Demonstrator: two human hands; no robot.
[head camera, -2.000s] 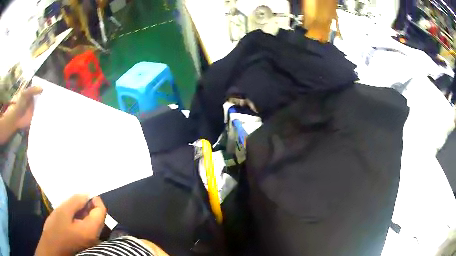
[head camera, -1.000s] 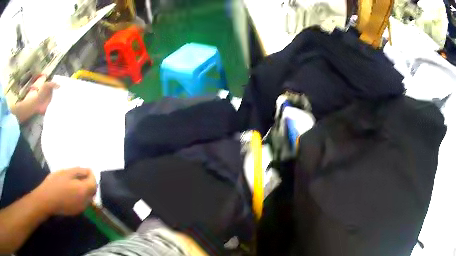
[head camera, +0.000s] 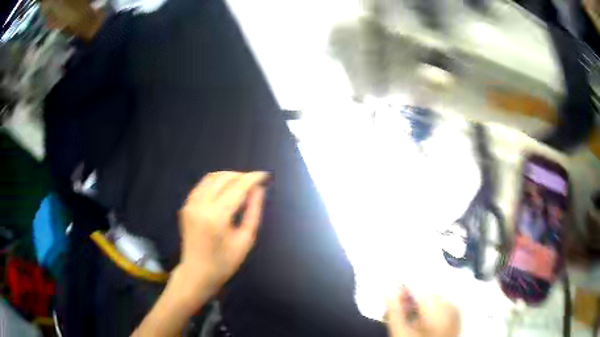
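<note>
A large black garment panel (head camera: 197, 105) lies over the white table, its long edge running down to the lower middle. My left hand (head camera: 220, 227) is over the panel, thumb and fingertips close together; a small dark spot shows at the tips, and whether they grip cloth is unclear. My right hand (head camera: 422, 314) is blurred, washed out and cut off by the bottom edge, beside the panel's lower corner; its grip cannot be told. Black loop handles, apparently of shears (head camera: 488, 240), lie right of the glare.
A smartphone (head camera: 538, 230) with a lit screen lies at the right. A blurred pale sewing machine (head camera: 460, 72) stands upper right. A yellow rim (head camera: 128, 258), a blue stool (head camera: 47, 230) and a red stool (head camera: 27, 284) are at left. Part of a person (head camera: 75, 18) shows top left.
The view has swung right to the machine table. The white sheet, held by another person's hands at left, is out of view. Both my hands are now in view.
</note>
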